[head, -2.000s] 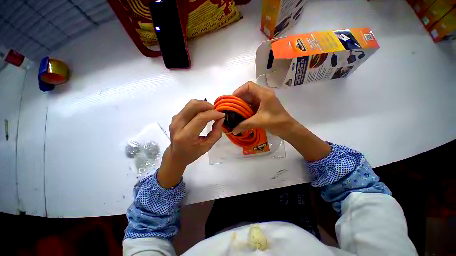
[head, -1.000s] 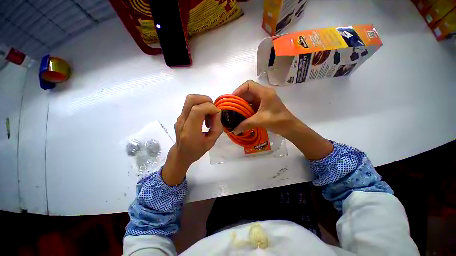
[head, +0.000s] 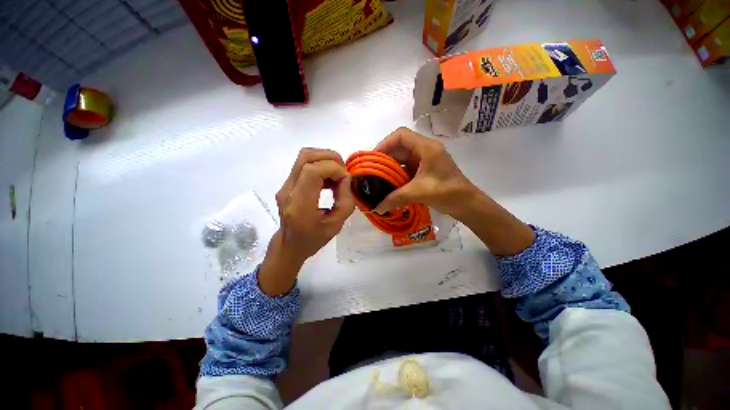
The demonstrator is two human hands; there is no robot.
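An orange cable coil with a black plug in its middle is held just above the table near the front edge. My right hand grips the coil and plug from the right. My left hand is at the coil's left side, thumb and fingertips pinched together against it; whether they hold something thin is too small to tell. An orange card shows below the coil. A clear plastic sheet or bag lies under both.
An open-ended retail box lies behind, with another orange box beyond it. A small clear bag of round parts lies left. A phone and patterned tote stand at the back, tape roll far left, stacked boxes far right.
My left fingertips have shifted slightly and curled closer at the coil's left side. My right hand keeps its grip on the coil. The view has shifted slightly.
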